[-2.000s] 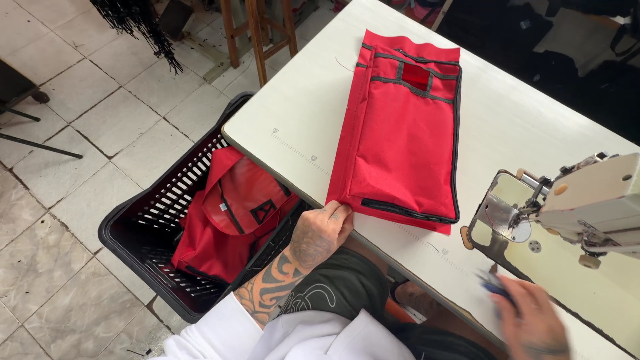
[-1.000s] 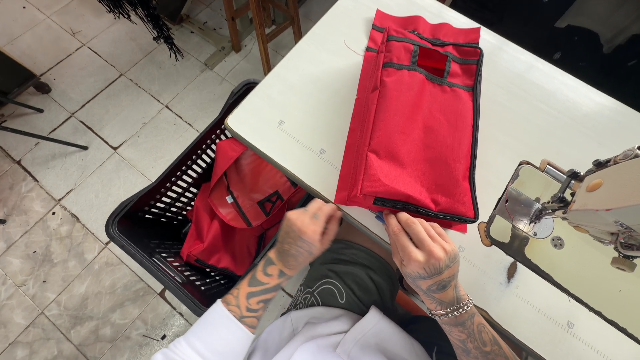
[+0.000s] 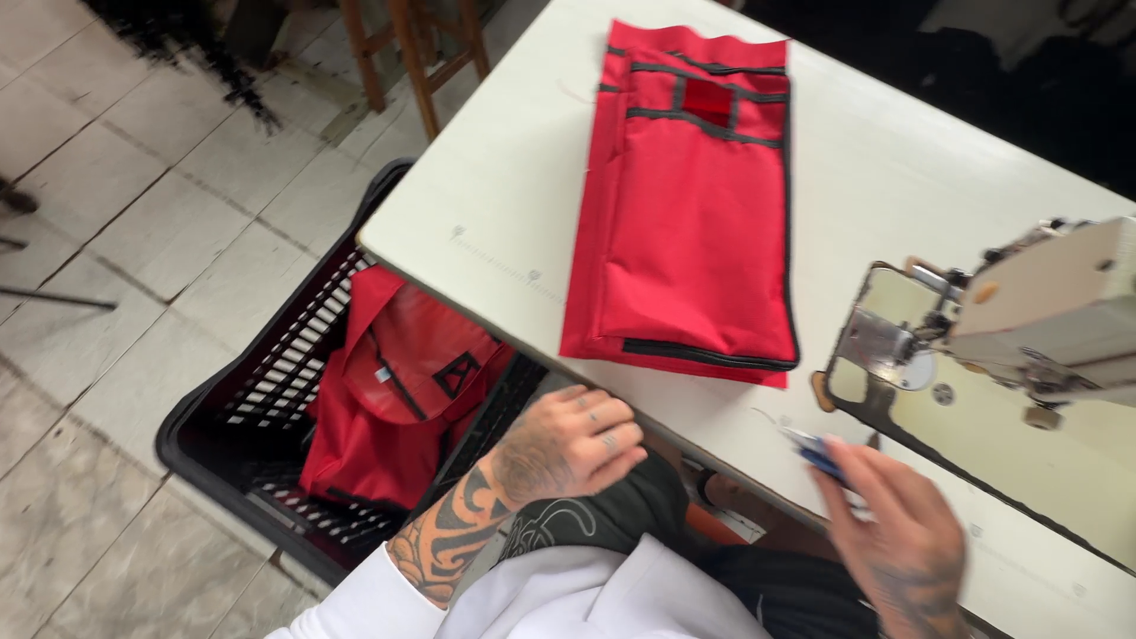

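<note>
A red fabric panel with black zippers and a small window pocket (image 3: 697,231) lies flat on the white sewing table (image 3: 479,177). My left hand (image 3: 572,439) rests by the table's front edge, just below the panel's lower left corner, fingers loosely curled; whether anything is inside them is hidden. Over the table's front part, my right hand (image 3: 896,524) holds a small blue tool with a metal tip, perhaps thread snips (image 3: 818,454), between thumb and fingers. A loose thread (image 3: 765,415) lies near the tip. Neither hand touches the panel.
An industrial sewing machine (image 3: 1047,311) stands on the right of the table. Below the table's left edge, a black plastic basket (image 3: 213,390) holds a red bag (image 3: 390,390). A wooden stool (image 3: 413,53) stands on the tiled floor behind.
My right hand has moved right, away from the panel's lower edge, where it was one second ago. My left hand held the panel's lower left corner two seconds ago and is now off it.
</note>
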